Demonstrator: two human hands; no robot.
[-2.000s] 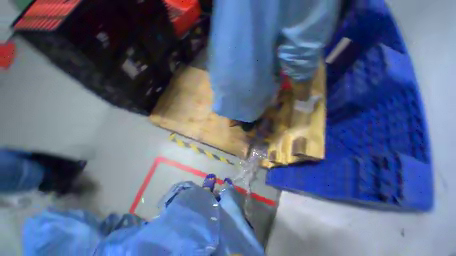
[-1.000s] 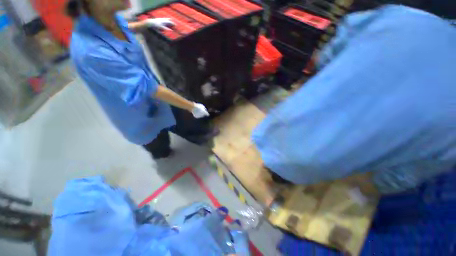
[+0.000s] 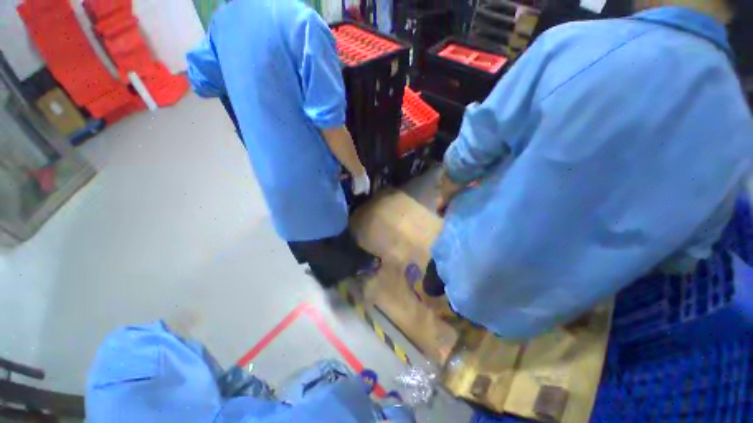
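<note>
Neither of my hands shows; only my blue sleeve and smock fill the bottom edge. A flat wooden board [image 3: 396,223] with a yellow-black striped edge lies on the floor in front of me. A pale wooden pallet piece [image 3: 516,368] with brown blocks lies at its near right end. Crumpled clear film [image 3: 417,382] lies by my feet, beside the board. Black crates [image 3: 376,103] with red trays [image 3: 361,45] on top stand behind the board. A red tray stack [image 3: 417,122] sits on a lower crate beside them.
A person in a blue smock [image 3: 277,124] stands left of the crates, one white-gloved hand low. Another person [image 3: 586,165] bends over the board at right. Blue plastic pallets [image 3: 685,355] lie at lower right. Red tray piles [image 3: 74,62] lean by the far left wall. Red tape [image 3: 277,330] marks the floor.
My view has tilted up and turned left. The left person has moved right, feet now by the board, and turned away, with a hand off the crate trays. The right person has risen somewhat.
</note>
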